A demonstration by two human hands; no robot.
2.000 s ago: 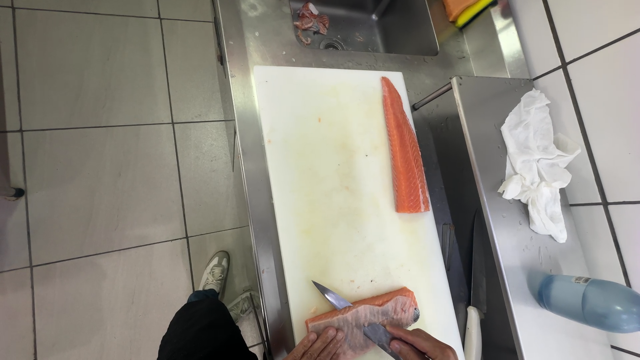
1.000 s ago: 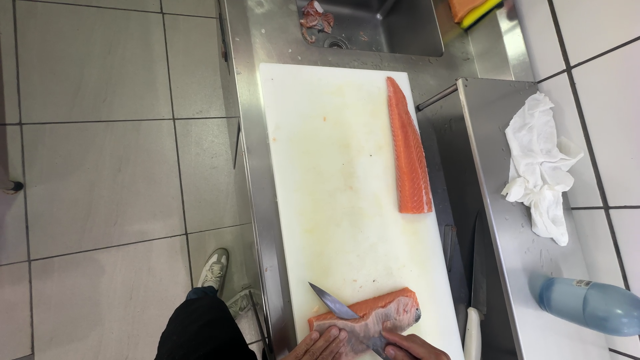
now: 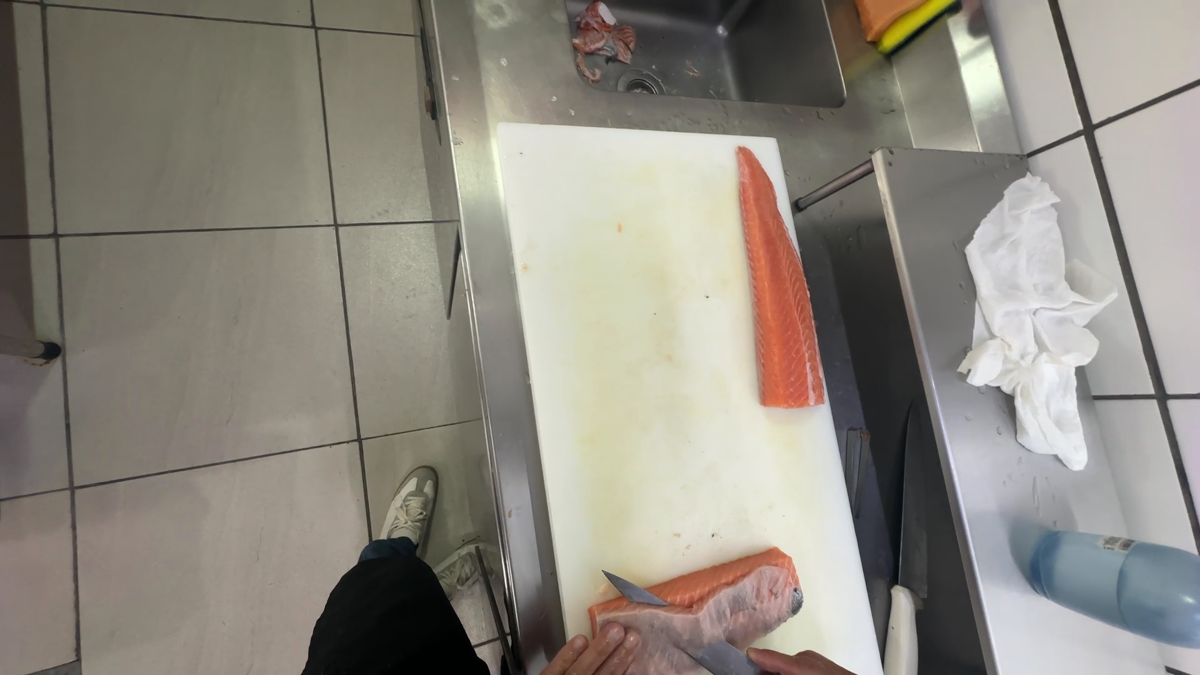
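A piece of salmon fillet (image 3: pixel 741 600) lies at the bottom of the white cutting board (image 3: pixel 647 375), its pale, whitish layer facing up. My left hand (image 3: pixel 595 653) presses flat on its left part with the fingers extended. At the lower right my right hand (image 3: pixel 797 662) is at a knife (image 3: pixel 722 659), partly cut off by the frame's edge; its handle is hidden. The blade passes under the pale layer, and its tip shows beyond, over the orange flesh. A second, long salmon fillet (image 3: pixel 778 291) rests near the board's upper right edge.
Fish scraps (image 3: pixel 603 37) lie in the steel sink (image 3: pixel 741 56) beyond the board. On the right are a steel shelf (image 3: pixel 947 394) with a crumpled white cloth (image 3: pixel 1027 309) and a blue bottle (image 3: pixel 1116 581), and a white-handled knife (image 3: pixel 902 623) in the gap beside the board.
The knife at my right hand has shifted a little along the salmon piece. My left hand stays on the fish, and the far fillet has not moved.
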